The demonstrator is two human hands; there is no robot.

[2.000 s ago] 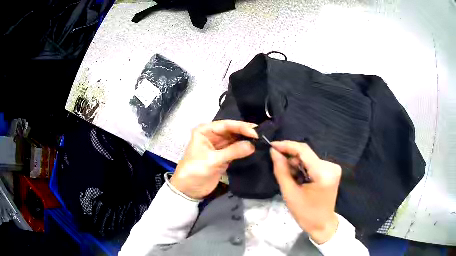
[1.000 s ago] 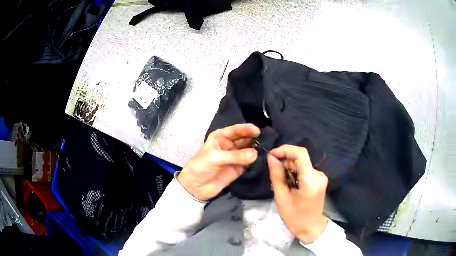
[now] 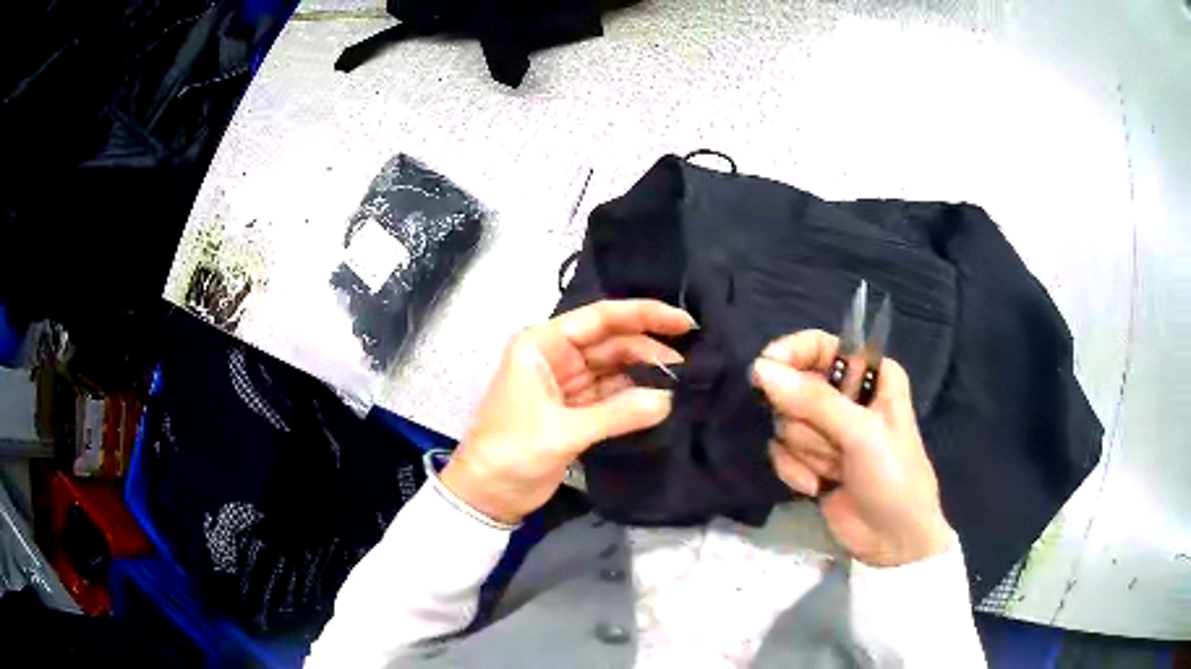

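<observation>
The dark striped garment [image 3: 836, 268] lies bunched on the white table [image 3: 523, 118]. My left hand [image 3: 555, 405] is at its near left edge, thumb and fingers around a fold of dark cloth. A thin bright needle [image 3: 665, 370] shows between the left fingertips; whether it is in the cloth is unclear. My right hand [image 3: 856, 451] is over the garment, right of the left hand, and holds small thread snips [image 3: 858, 353] in its palm, the two blades pointing up and apart. Its thumb and index tips are close together; no thread can be made out between them.
A clear bag with dark contents and a white label [image 3: 408, 261] lies on the table at left. A black cloth [image 3: 496, 26] is at the far edge. A thin dark sliver [image 3: 581, 194] lies beyond the garment. Dark clothing in a blue crate [image 3: 281, 484] is below left.
My right hand has moved right, away from the left fingertips, and turned so the snips' blades show. The left fingers have spread a little, and the needle shows beside them.
</observation>
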